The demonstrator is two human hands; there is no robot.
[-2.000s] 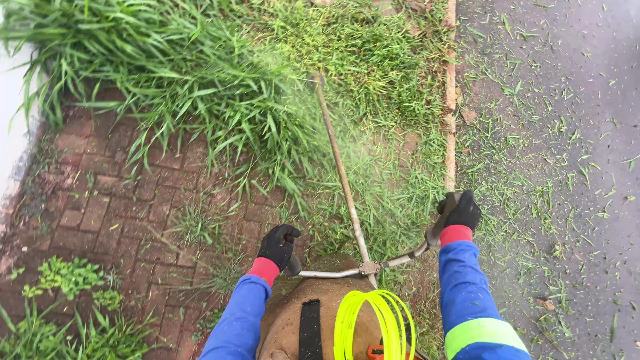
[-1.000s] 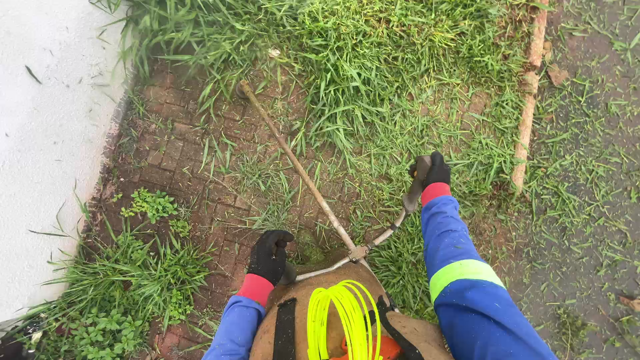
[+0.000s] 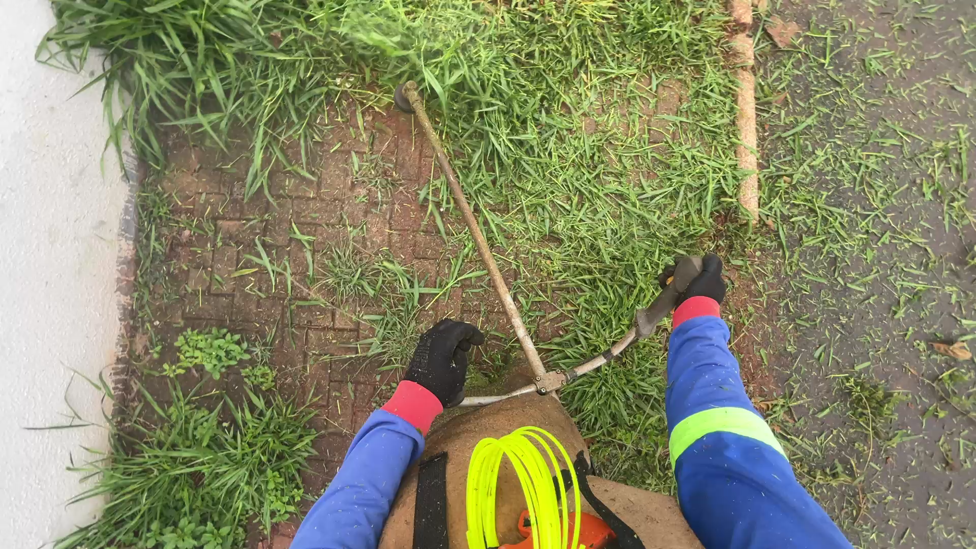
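My left hand (image 3: pixel 444 361), in a black glove, is closed around the left end of the handlebar (image 3: pixel 499 397) of a string trimmer. My right hand (image 3: pixel 695 280), also gloved in black, grips the trimmer's right handle (image 3: pixel 665 301). From the clamp at my waist the trimmer shaft (image 3: pixel 479 240) runs forward and slightly left to the dark cutting head (image 3: pixel 403 98), which lies at the border of tall grass (image 3: pixel 221 61) and brick paving. A coil of neon yellow trimmer line (image 3: pixel 526 488) hangs at my front over a brown apron (image 3: pixel 438 457), beside an orange part (image 3: pixel 587 530).
A white wall (image 3: pixel 53 229) stands along the left. Brick paving (image 3: pixel 305 252) with weeds (image 3: pixel 210 351) lies beside it. On the right, a concrete curb (image 3: pixel 746 137) borders wet asphalt (image 3: pixel 869 252) strewn with grass clippings.
Two seconds ago the trimmer shaft pointed at the tall grass from farther right along the strip; the view has since shifted left toward the wall. Both hands have kept hold of the handlebar.
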